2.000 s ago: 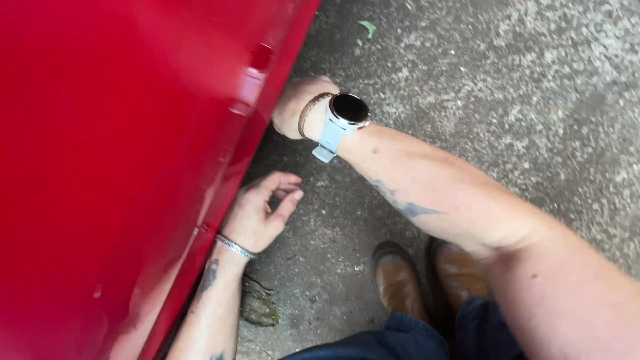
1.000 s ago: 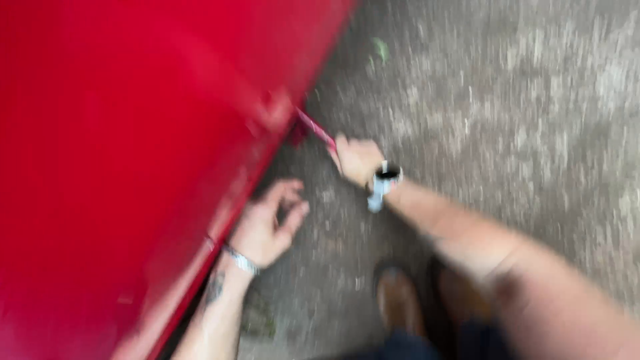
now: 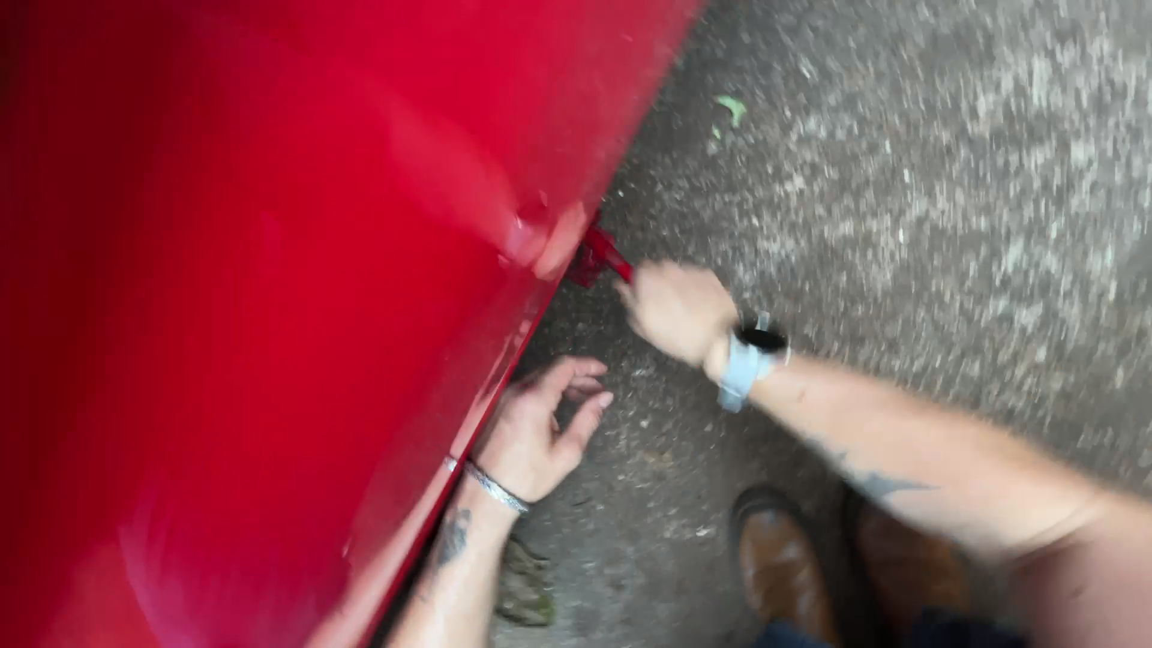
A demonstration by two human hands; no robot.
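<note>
A large glossy red painted panel (image 3: 297, 270) fills the left side of the head view, its lower edge running diagonally. My right hand (image 3: 679, 310), with a watch (image 3: 751, 360) on the wrist, is closed on a blurred red handle-like tool (image 3: 612, 255). The tool's far end lies at the panel's edge; its exact form is unclear. Below it, my left hand (image 3: 540, 427) rests beside the panel's edge with fingers curved and apart, holding nothing visible. A bracelet (image 3: 495, 486) circles that wrist.
Rough grey concrete-like ground (image 3: 900, 225) lies right of the panel. Two brown boots (image 3: 778, 567) stand at the bottom. A mottled stone-like piece (image 3: 526, 585) is beside my left forearm, and a green leaf (image 3: 732, 110) lies near the top.
Two seconds ago my right hand was partly hidden at the panel's edge; it is now farther out, with the red tool visible in it. My left hand stays beside the edge.
</note>
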